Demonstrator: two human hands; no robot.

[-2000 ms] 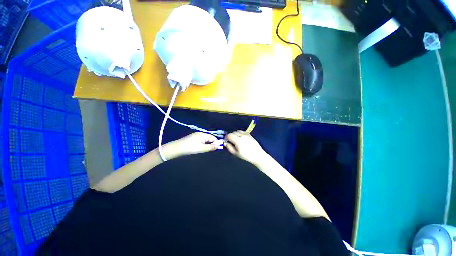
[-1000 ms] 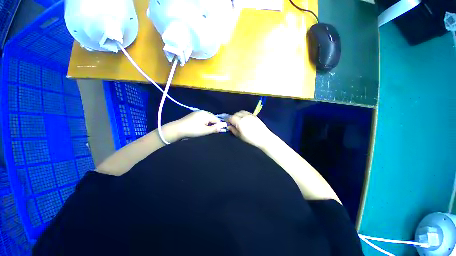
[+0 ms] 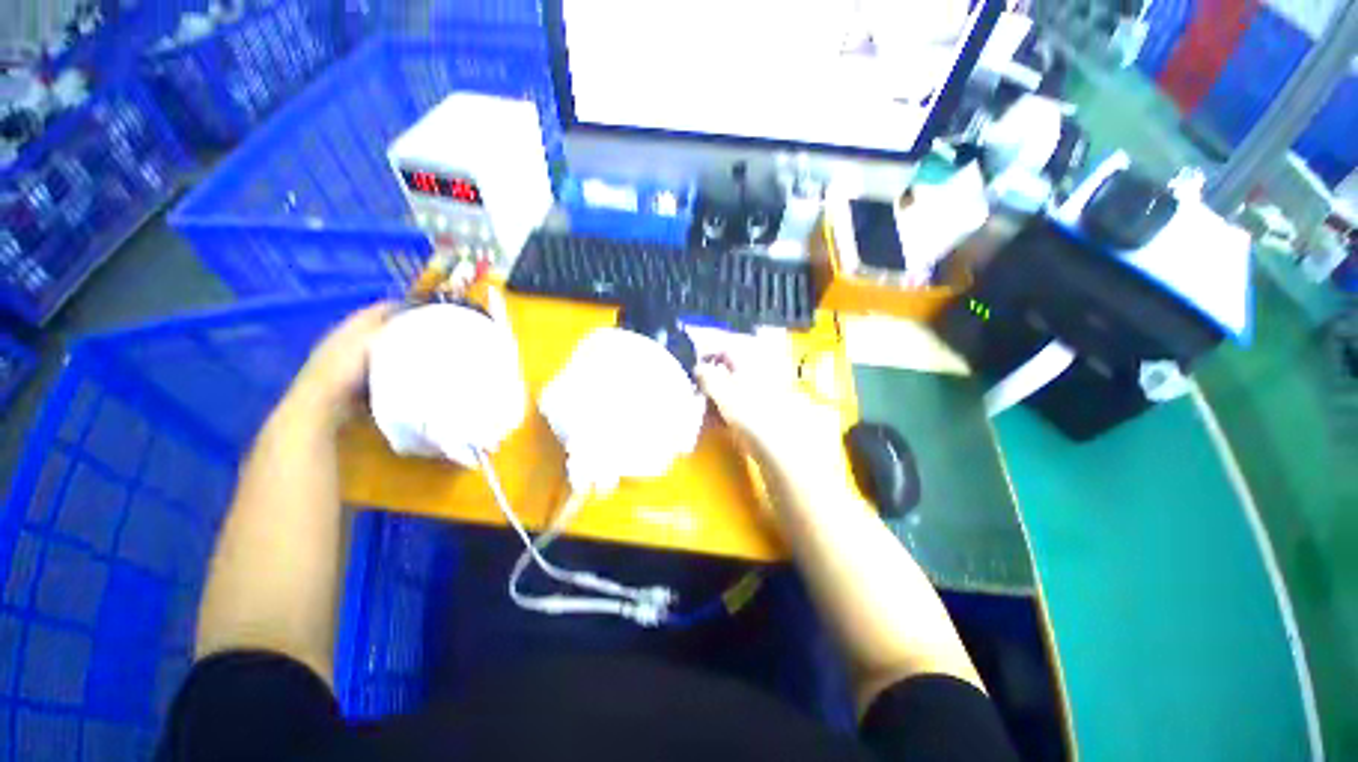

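Two white dome cameras lie on the orange desk top (image 3: 700, 514), the left camera (image 3: 444, 383) and the right camera (image 3: 623, 410). My left hand (image 3: 358, 346) is at the left side of the left camera, its fingers partly hidden behind the housing. My right hand (image 3: 733, 384) is at the right side of the right camera, by its black head (image 3: 655, 322); blur hides whether it grips it. White pigtail cables (image 3: 524, 554) run from both housings over the desk's front edge to white connectors (image 3: 651, 604), beside a blue lead with a yellow part (image 3: 740, 593).
A monitor (image 3: 775, 146), keyboard (image 3: 663, 277) and power supply (image 3: 480, 179) with red digits stand behind. A mouse (image 3: 885, 469) lies right, beside a black box (image 3: 1099, 320) with green lights and a white strip. Blue crates (image 3: 112, 491) stand left; a green surface (image 3: 1177, 581) runs right.
The view has tilted up, showing monitor and keyboard. Both hands have left the connectors at the desk edge and moved up to the cameras. The connectors hang free of the hands.
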